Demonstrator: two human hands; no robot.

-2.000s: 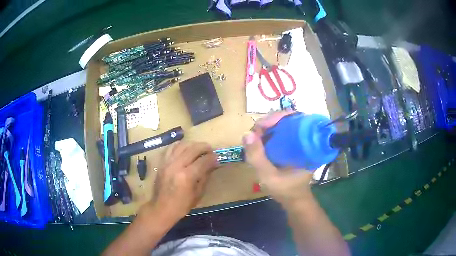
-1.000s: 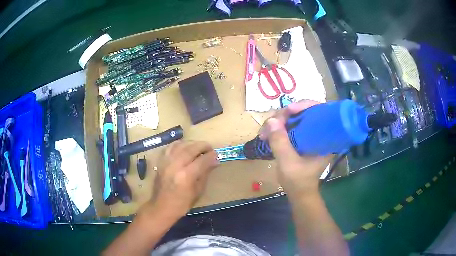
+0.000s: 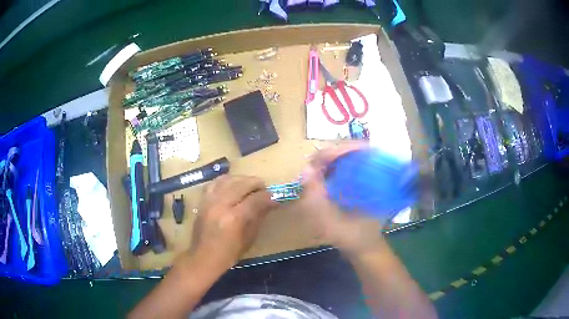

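Note:
My left hand [image 3: 229, 215] is closed on one end of a narrow light-blue and green strip [image 3: 285, 191], a housing half-shell with a board in it, held low over the cardboard tray. My right hand [image 3: 340, 199] grips a bright-blue electric screwdriver [image 3: 374, 182], blurred by motion. The screwdriver lies tilted, its front end towards the strip. Its tip is hidden by my right hand, so I cannot tell if it touches the strip. The left end of the strip is hidden in my left fingers.
In the tray [image 3: 324, 30] are a black block [image 3: 251, 123], piled circuit boards [image 3: 181, 84], black housing parts [image 3: 190, 176], a black and light-blue pen unit [image 3: 136, 199], red scissors [image 3: 345, 103] and a pink knife [image 3: 313, 76]. Blue bin [image 3: 47, 249] left; bagged parts right.
The screwdriver and my right hand moved right, away from the strip's left end, then back left and down. My left hand and the strip stay nearly in place.

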